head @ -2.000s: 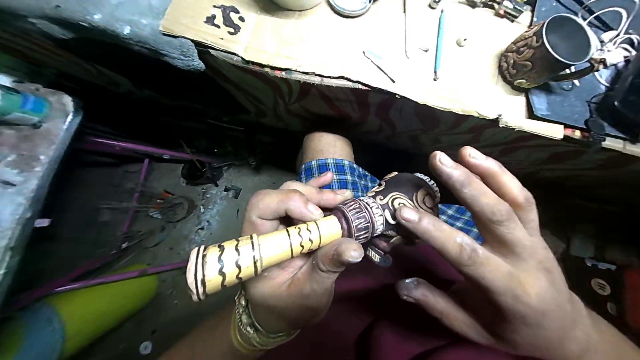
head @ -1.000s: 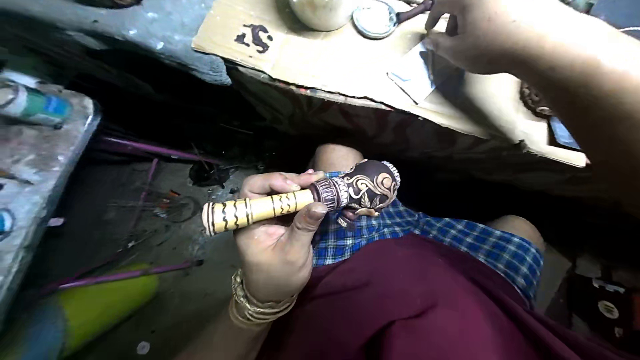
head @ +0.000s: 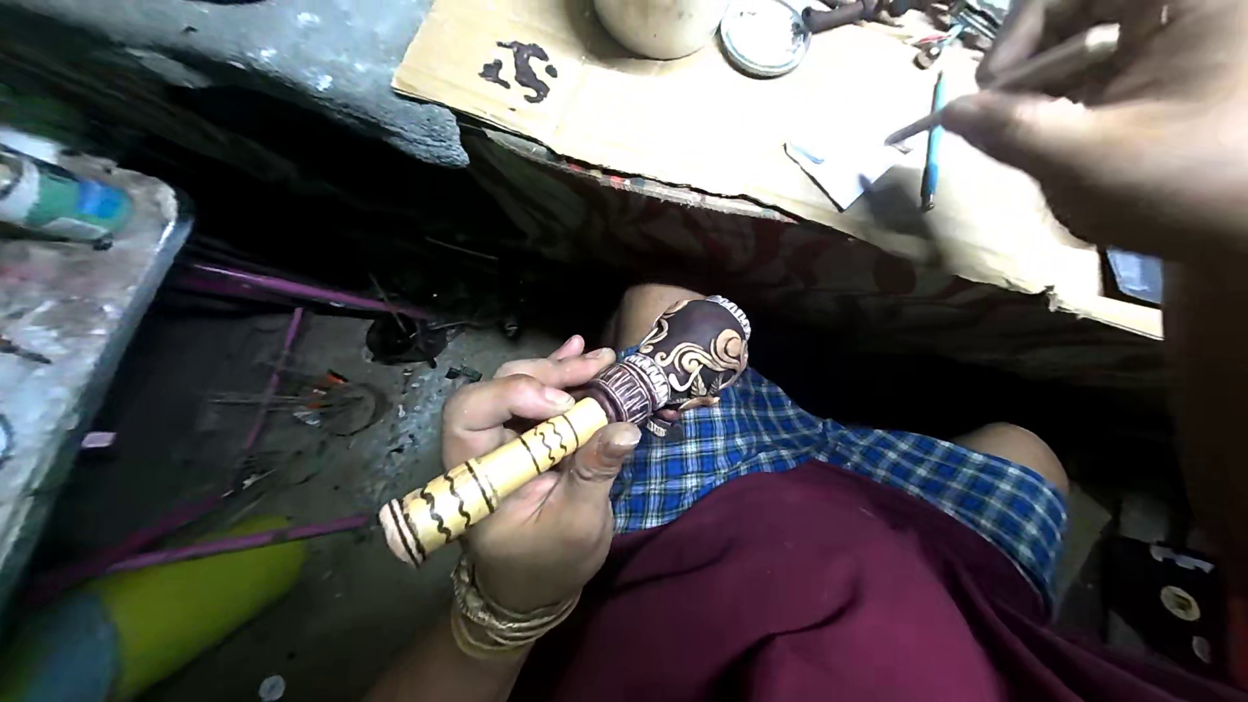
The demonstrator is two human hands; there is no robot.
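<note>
My left hand [head: 536,478] holds a carved object [head: 624,390] with a pale yellow handle banded by dark wavy lines and a dark brown head with raised tan scrolls. Its handle points to the lower left, its head lies over my knee. Over the cardboard at the upper right, my right hand [head: 1102,127] is blurred, its fingers pinched on a thin dark-tipped tool [head: 916,129]. Just below that tip lie a blue pen-like stick [head: 933,146] and a small white piece of paper [head: 829,174].
The cardboard sheet [head: 624,117] covers the worktop and bears dark marks. A pale rounded pot [head: 663,24] and a round lid or dish [head: 765,37] stand at its back. Further left is a paint-stained surface [head: 107,263] with a green bottle [head: 58,200]. Purple rods cross the floor.
My right hand has left the carved object, where it was two seconds ago, and reached over the cardboard. It has since moved right from near the round lid. My left hand still holds the object.
</note>
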